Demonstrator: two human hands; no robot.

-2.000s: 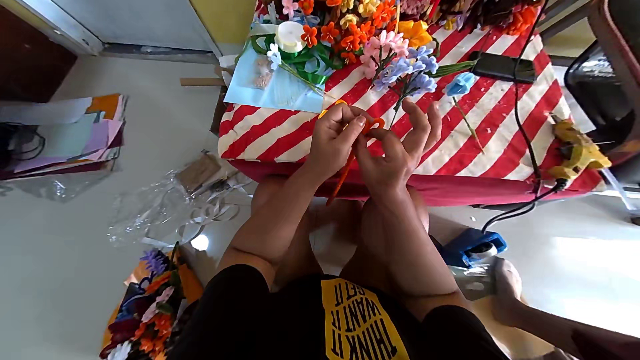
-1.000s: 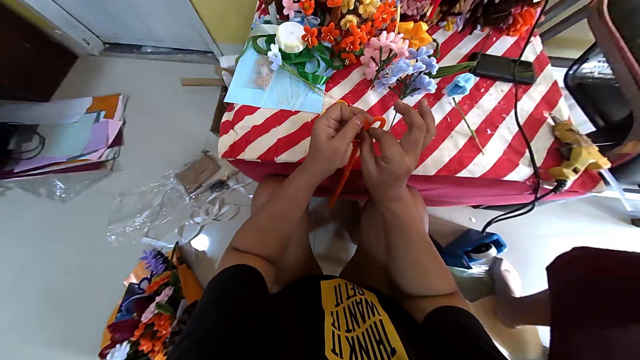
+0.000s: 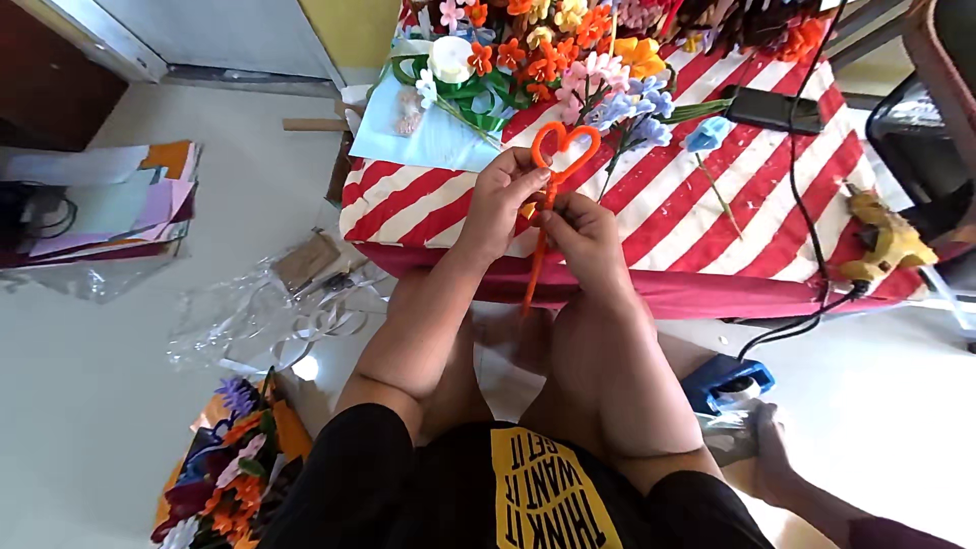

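An orange pipe cleaner [image 3: 590, 156] is bent into a heart shape at its top, with its long tail hanging down past the table edge. My left hand [image 3: 512, 183] pinches it at the lower left of the heart, between thumb and fingers. Just below the heart, my right hand [image 3: 581, 225] holds the stem between thumb and forefinger. A small yellow piece [image 3: 528, 210] shows between the hands. Behind them on the striped cloth lie pink [image 3: 593, 75] and pale blue [image 3: 648, 107] pipe-cleaner flowers, and a single blue flower [image 3: 707, 134] lies to the right.
A yellow glue gun [image 3: 884, 248] with a black cable lies at the table's right edge, near a dark phone [image 3: 774, 110]. White ribbon roll [image 3: 451, 59] stands at the back left. A flower bouquet [image 3: 236, 473], plastic wrap [image 3: 236, 320] and a blue tape dispenser [image 3: 724, 383] are on the floor. Another person's foot [image 3: 770, 450] is at right.
The orange pipe cleaner, earlier a small loop between my fingers, now shows an open heart above my hands. My right hand has moved down to the stem.
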